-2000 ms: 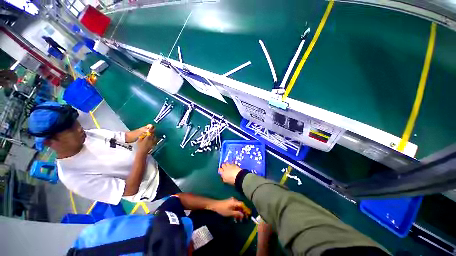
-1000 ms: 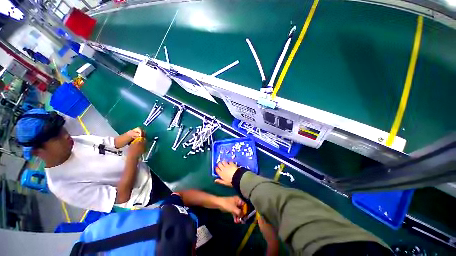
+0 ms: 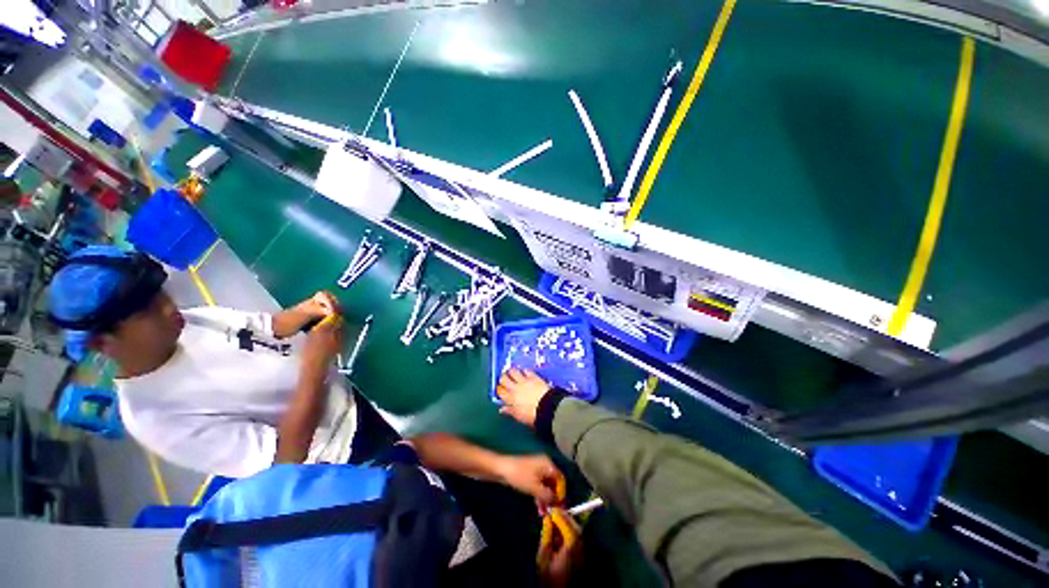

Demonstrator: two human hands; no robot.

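My right hand (image 3: 523,396), in an olive sleeve with a dark cuff, lies at the lower left edge of a shallow blue tray (image 3: 595,373). Its fingers are spread over the rim and tray floor, and I see nothing held in it. Small white pieces (image 3: 558,345) lie loose in the tray, mostly beyond my fingertips. My left hand is out of the picture. Left of the tray, a pile of slim white-and-black strips (image 3: 472,310) lies on the green bench (image 3: 431,385).
A person in a blue cap (image 3: 299,528) sits close by, bare hands (image 3: 552,488) holding orange tools and a white piece beside my sleeve. Another person (image 3: 230,379) works farther left. An instruction sheet (image 3: 644,281) hangs from the rail above a blue bin (image 3: 679,342). Another blue tray (image 3: 891,477) is at right.
My right hand stays at the tray edge, its fingers shifting slightly. The near person's second hand and its orange tool now show below my sleeve. The view has swung slightly.
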